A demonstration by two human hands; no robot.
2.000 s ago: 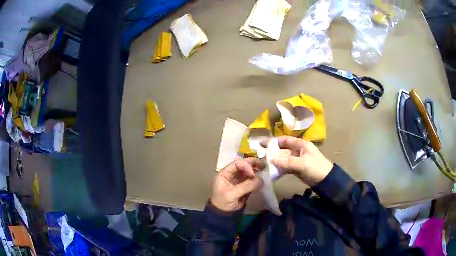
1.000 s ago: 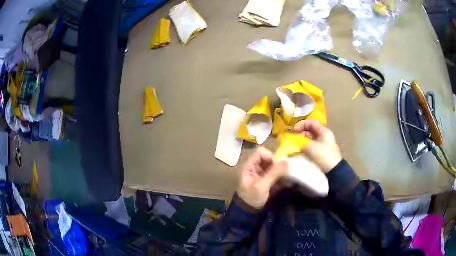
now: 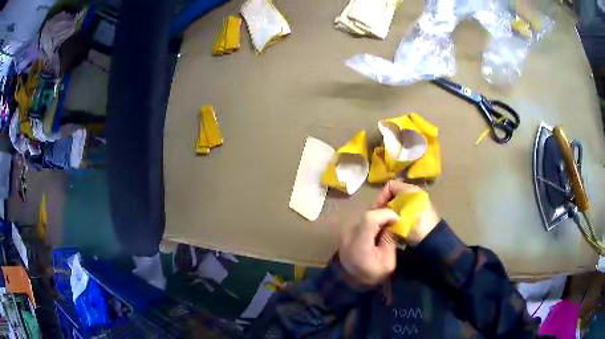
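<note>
My left hand (image 3: 369,246) and my right hand (image 3: 418,215) are close together at the table's near edge. Both hold a mustard cuff piece (image 3: 408,210), its yellow side showing; part of it is hidden by the fingers. Just beyond my hands, several turned mustard cuffs (image 3: 430,155) lie curled with pale insides showing. Another curled cuff (image 3: 351,167) stands to their left. A flat off-white cuff piece (image 3: 310,180) with rounded ends lies beside it, unturned.
Black shears (image 3: 484,109) lie right of centre by a clear plastic bag (image 3: 431,56). An iron (image 3: 556,175) stands at the right. Cream stacks (image 3: 368,16) (image 3: 265,25) and small mustard pieces (image 3: 227,36) (image 3: 209,130) lie on the far and left parts of the table. A dark bolster (image 3: 138,126) borders the left.
The piece in my hands first showed mostly white, then yellow with a pale end, and now shows yellow. My hands have drawn together around it.
</note>
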